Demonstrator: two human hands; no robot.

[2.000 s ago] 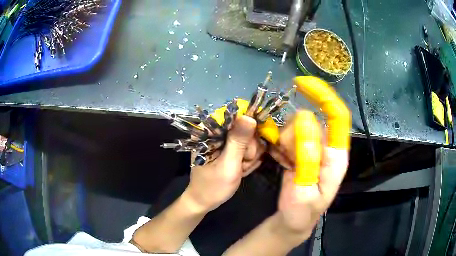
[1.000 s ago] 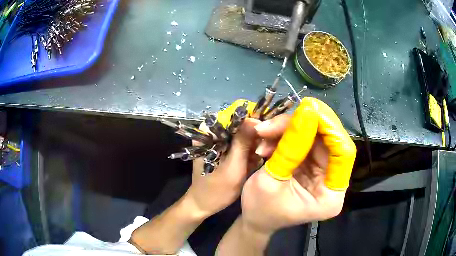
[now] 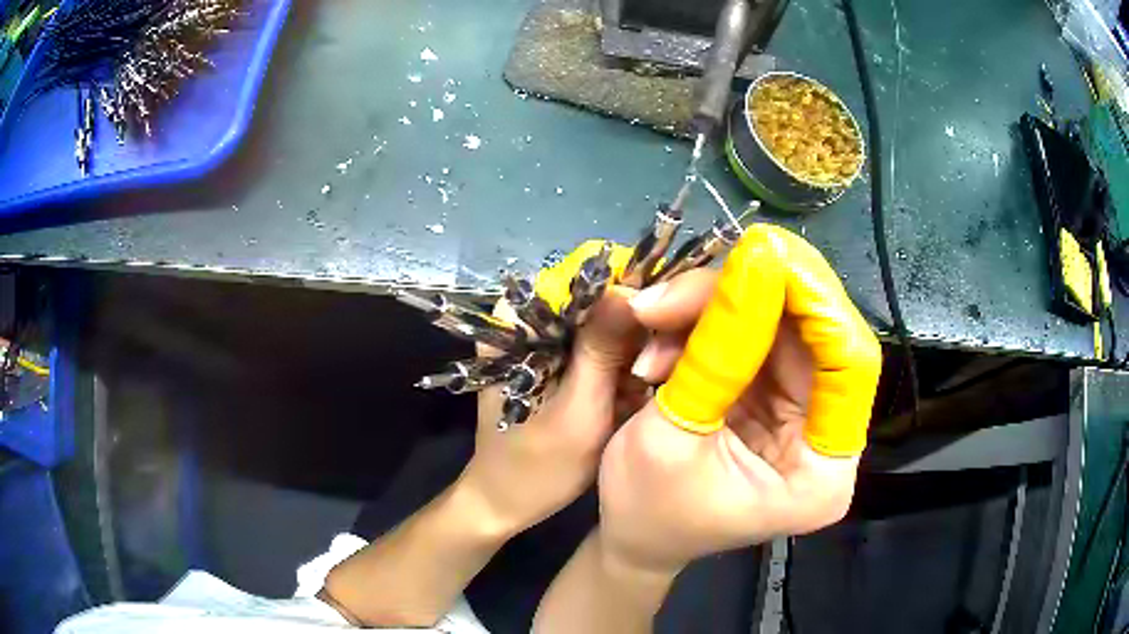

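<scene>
My left hand [image 3: 551, 415] is closed around a bundle of connector plugs [image 3: 526, 328], dark and silver cylinders fanned out at several angles. One connector points up, its narrow tip at the lower end of the soldering iron [image 3: 718, 93]. My right hand [image 3: 749, 384], with yellow finger cots on two fingers, touches my left hand. A thin bright strand, possibly solder wire [image 3: 718, 198], runs from its fingertips to the iron's tip. The exact contact at the tip is too small to tell.
The dark iron stand [image 3: 656, 43] is at the back. A round tin of golden rough material [image 3: 802, 143] is right of the iron. A black cord [image 3: 877, 173] crosses the bench. A blue tray [image 3: 235, 136] of connectors is upper left; a yellow-and-black tool [image 3: 1072, 235] is far right.
My right hand has come down from raised, blurred fingers to a pinch beside the bundle, and the strand now reaches the iron's tip. The upright connector has moved up to the iron.
</scene>
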